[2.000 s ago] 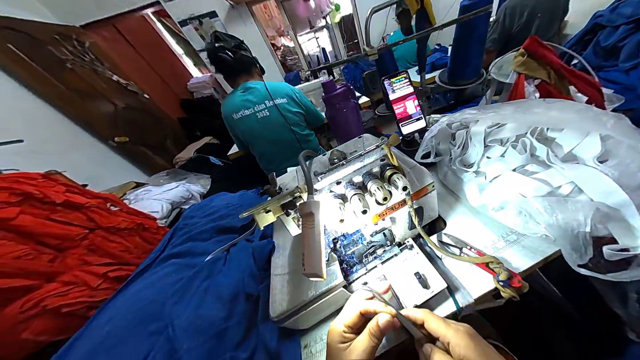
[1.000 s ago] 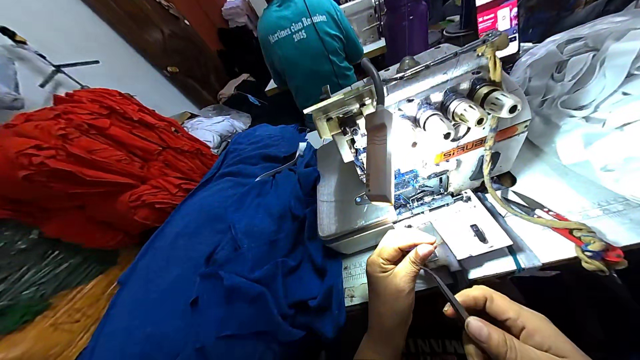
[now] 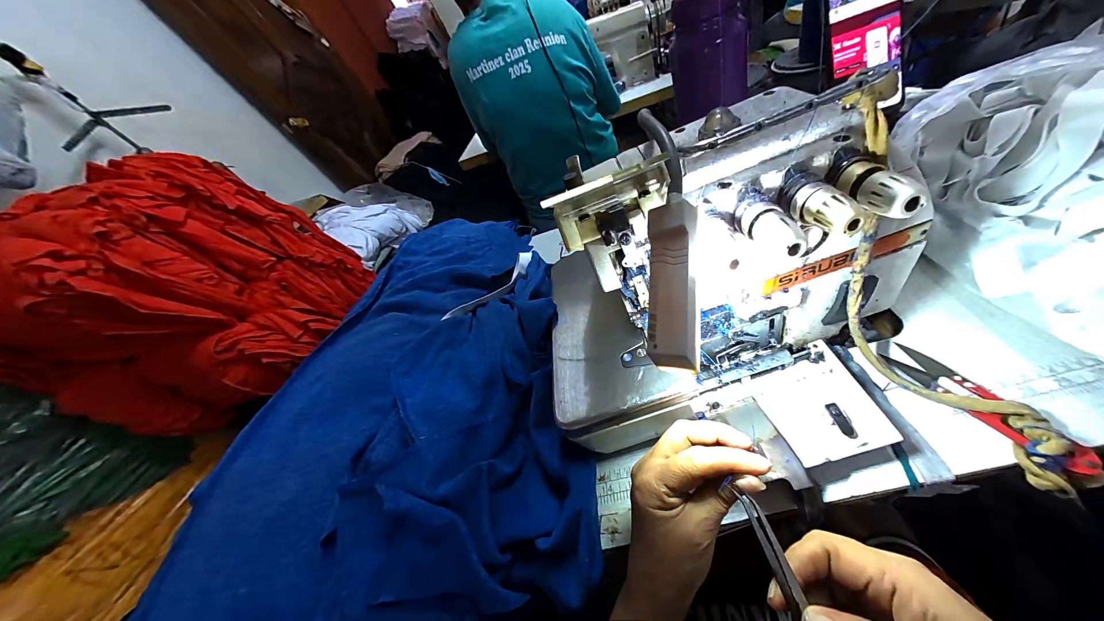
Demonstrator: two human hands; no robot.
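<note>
In front of an overlock sewing machine, my right hand holds dark metal tweezers. Their tips meet the pinched fingertips of my left hand, where a little blue thread or lint shows. What else lies between those fingers is too small to tell. Both hands are just off the machine's front edge, below its white cover plate. A grey lamp on a bent neck lights the needle area, which has blue lint on it. Blue fabric lies left of the machine.
Red fabric is heaped at the left. Red-handled scissors and a twisted cloth cord lie on the right. Behind them is a plastic bag of white strips. A phone stands behind the machine; a person sits beyond.
The view has come closer to the machine and turned. The tweezers stay in my right hand, and their tips are now at my left fingertips.
</note>
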